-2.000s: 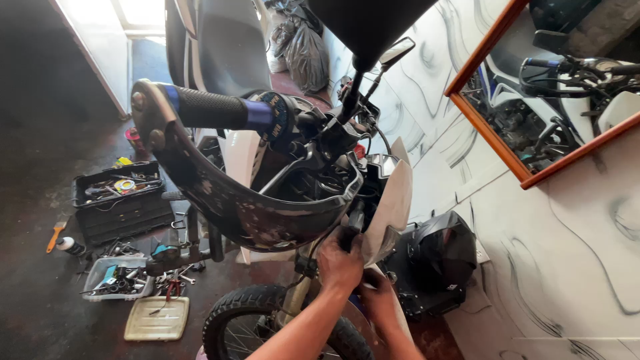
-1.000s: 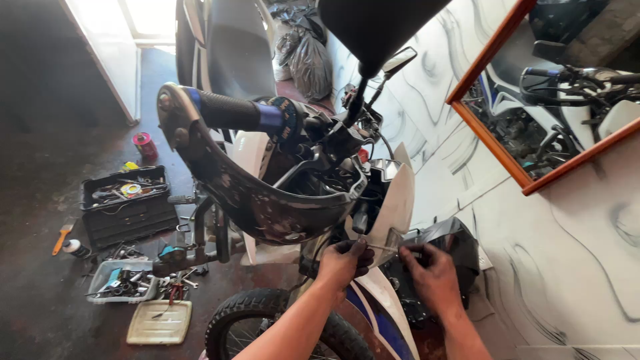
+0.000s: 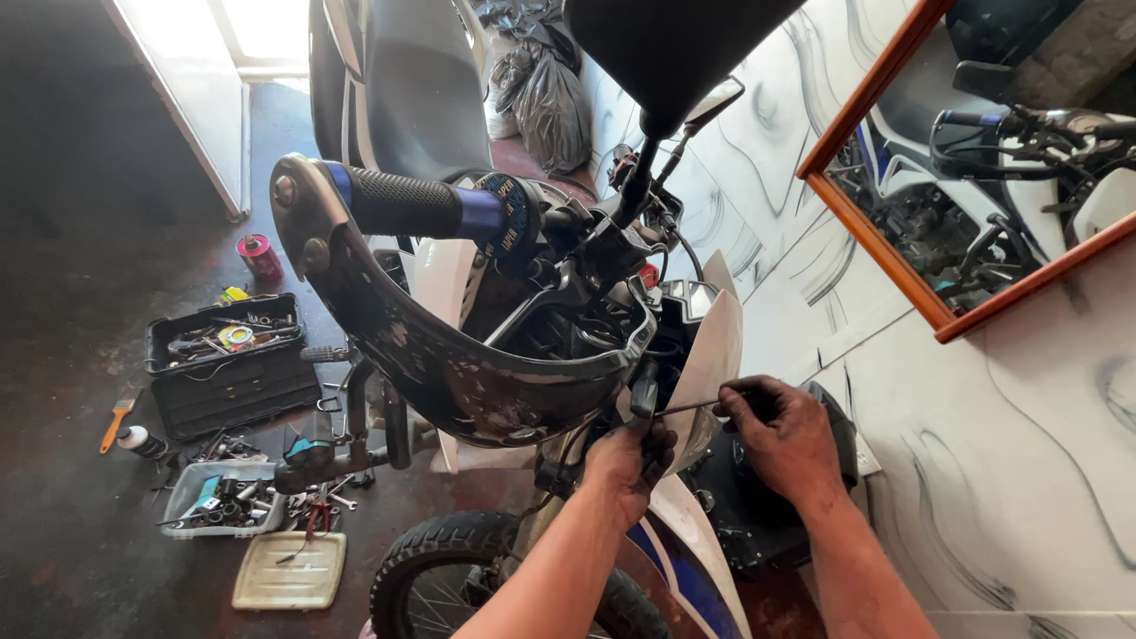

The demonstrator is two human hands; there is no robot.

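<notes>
My left hand [image 3: 632, 461] is closed around a small dark part [image 3: 646, 395], possibly a turn signal, beside the motorcycle's white front cowl [image 3: 714, 342]. Between thumb and fingers, my right hand [image 3: 772, 426] pinches a thin metal rod [image 3: 690, 407], perhaps a hex key or screwdriver shaft. The rod's far end meets the dark part just above my left fingers. A scuffed black handguard [image 3: 470, 382] curves from the grip [image 3: 404, 202] down to a spot above my left hand. Below are the front tire [image 3: 444, 541] and the white and blue fender [image 3: 697, 550].
A black toolbox [image 3: 235, 390], a clear bin of sockets [image 3: 182, 501], a plastic lid [image 3: 288, 572], a paintbrush [image 3: 117, 424] and a pink can [image 3: 258, 257] are on the floor at left. A wood-framed mirror [image 3: 874, 248] hangs on the right wall. A black mirror [image 3: 666, 53] juts up.
Two seconds ago both hands were low by the cowl. My right hand has since come out to its right side, and the thin rod now runs from it to the dark part.
</notes>
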